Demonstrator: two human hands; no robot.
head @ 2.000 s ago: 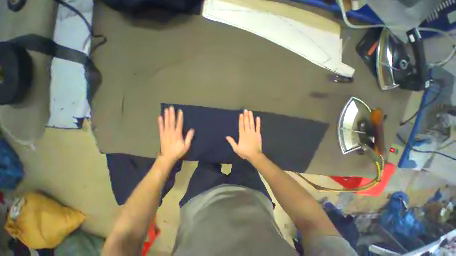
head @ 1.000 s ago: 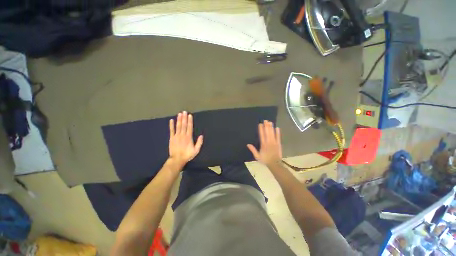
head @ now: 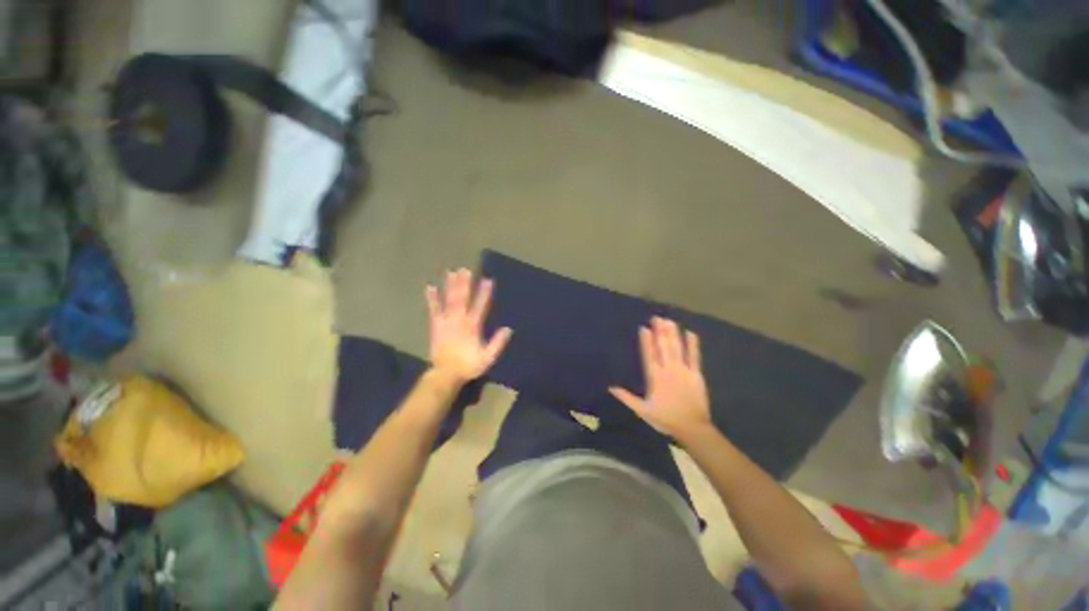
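Observation:
The dark navy garment lies flat along the table's near edge, and part of it hangs over the edge at the left. My left hand is spread at its left end, fingers apart, palm down. My right hand is spread flat on its middle, palm down, fingers apart. Neither hand grips anything. The iron with the silver plate rests at the right, beyond the cloth's right end, apart from both hands. The picture is slightly blurred.
White and cream paper patterns lie at the far right, with thread snips near their tip. A second iron stands at far right. A large tape roll is at upper left. Heaped navy cloth is at the far edge. A red stool is below right.
The view has swung, so table things sit further right than one second ago. Both hands stay spread on or by the cloth; my left hand now lies at its left end.

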